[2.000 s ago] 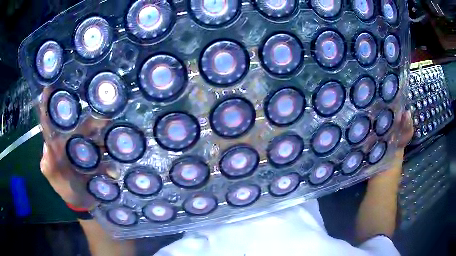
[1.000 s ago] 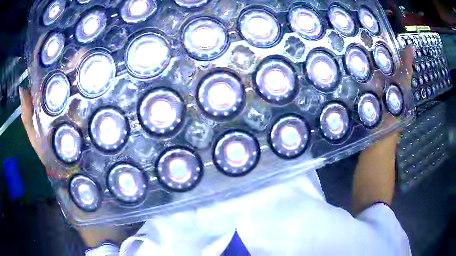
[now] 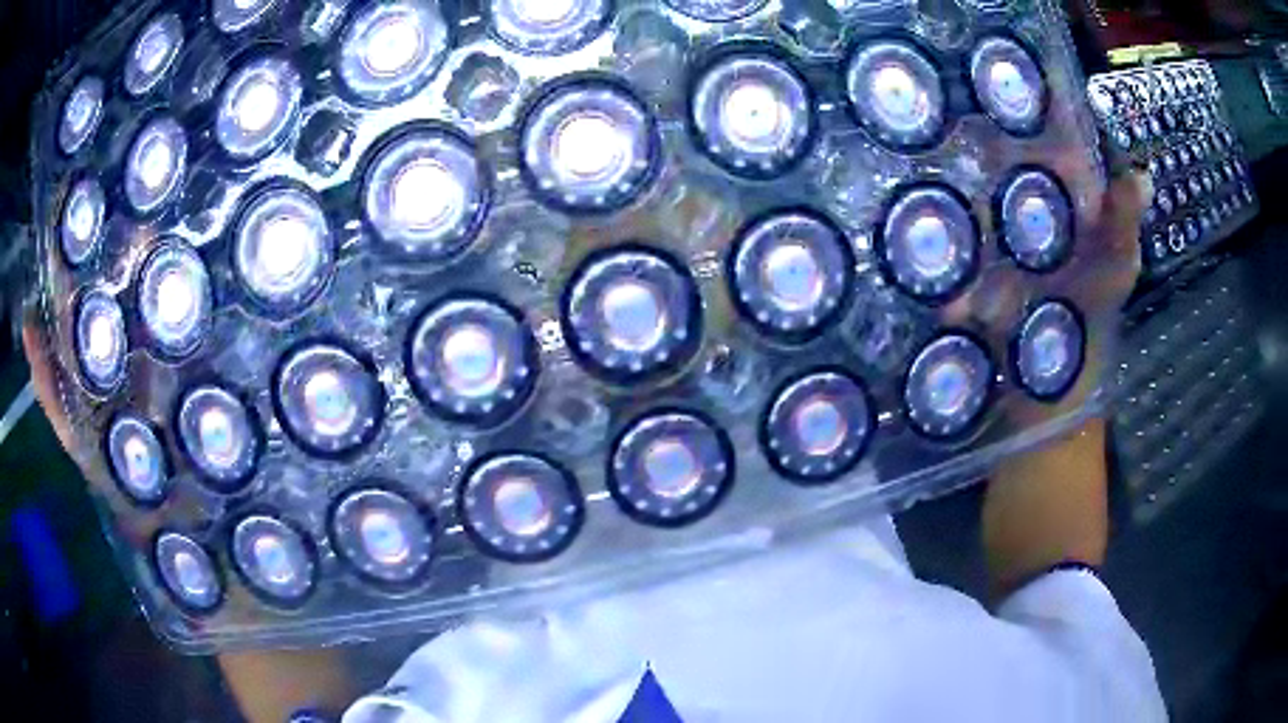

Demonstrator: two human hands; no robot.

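Note:
A clear blister tray (image 3: 565, 413) fills most of the view, held up in the air close to the camera and tilted. Rows of speaker drivers (?) (image 3: 630, 314) sit in its pockets, with black rings and bright shiny centres. My left hand (image 3: 54, 389) holds the tray's left edge and shows only partly beside and behind it. My right hand (image 3: 1116, 247) grips the tray's right edge, its fingers partly behind the clear plastic. The tray's top edge is cut off by the picture.
At the right, another tray of small discs (image 3: 1175, 156) lies beyond my right hand, with a yellowish-green label (image 3: 1147, 55) at its top. Below it is a dark tray with rows of small dots (image 3: 1194, 381). A blue block (?) (image 3: 45, 562) is at the far left.
The tray has shifted left and its tilt has changed since the earlier frames, so bright glare now lies on the upper left discs. Both hands still hold it.

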